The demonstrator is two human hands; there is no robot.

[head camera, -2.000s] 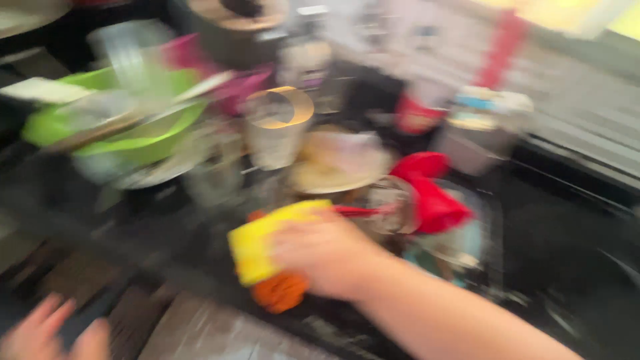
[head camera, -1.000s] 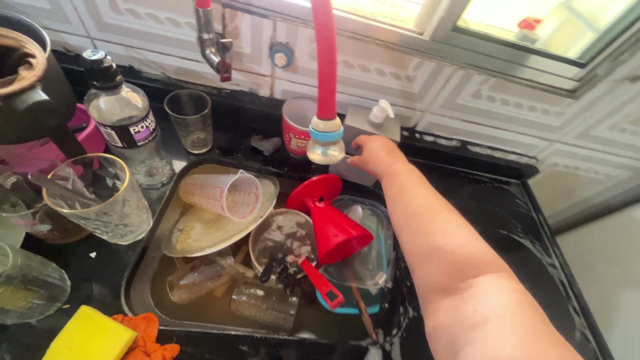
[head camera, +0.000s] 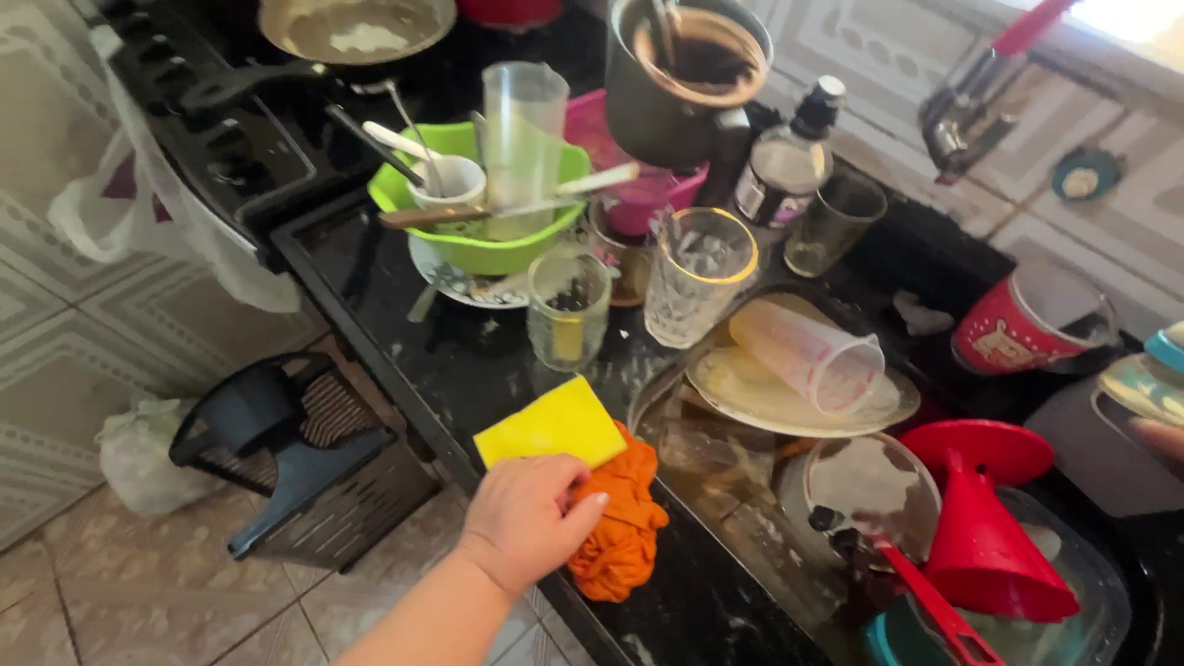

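Observation:
My left hand (head camera: 532,518) is at the lower edge of a yellow sponge (head camera: 555,430), its fingers bent against it; whether they grip it is unclear. An orange cloth (head camera: 620,527) lies bunched beside the sponge on the counter edge. Only a sliver of my right hand (head camera: 1156,437) shows at the right border, by the blue-rimmed tap nozzle (head camera: 1128,379) and a grey container (head camera: 1082,444); its grip is hidden. The sink holds a plastic measuring cup (head camera: 805,356) on an oval dish (head camera: 888,407), a red funnel (head camera: 990,546) and a red-handled utensil (head camera: 934,601).
Drinking glasses (head camera: 569,314), a green bowl (head camera: 490,250) of utensils and a dark pot (head camera: 666,120) crowd the counter (head camera: 444,370). A plastic bottle (head camera: 786,166) and red cup (head camera: 1027,319) stand behind. A pan (head camera: 356,28) sits on the stove; a black rack (head camera: 324,490) is below.
The view has swung left. My left hand, out of view one second ago, is at the sponge. Two seconds ago my right hand was on the sponge; one second ago it was by the grey container.

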